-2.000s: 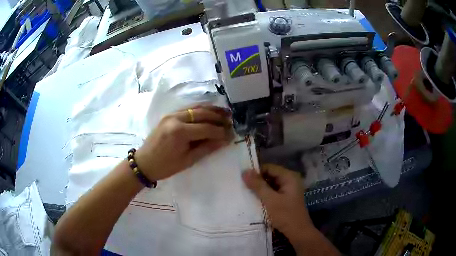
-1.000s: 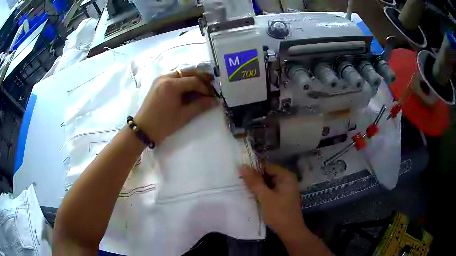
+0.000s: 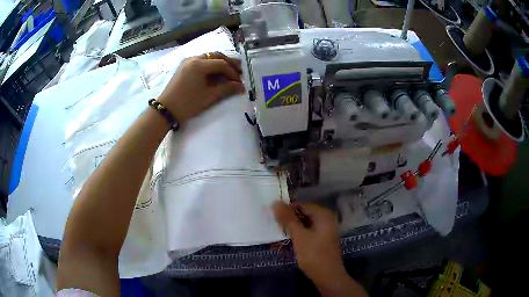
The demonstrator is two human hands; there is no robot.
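Note:
A white garment piece (image 3: 220, 145) with dark double stitch lines lies on the pale machine table. Its right edge runs under the presser foot area of the white overlock machine (image 3: 282, 87); the foot is hard to make out. My left hand (image 3: 203, 87) rests on the cloth left of the machine head, fingertips pressing it near the head. My right hand (image 3: 310, 232) holds the cloth's right edge in front of the foot, between thumb and fingers.
A crumpled white piece (image 3: 22, 255) hangs at the lower left. Thread cones (image 3: 513, 81) and a red-orange disc (image 3: 484, 133) stand at the right. A red-clamped rod (image 3: 409, 178) sits on the machine's right side. A yellow object (image 3: 461, 282) is at the lower right.
The cloth has moved away from me under the machine; its near end now lies on the table's front edge. My left hand has moved forward with it. My right hand has moved slightly toward me.

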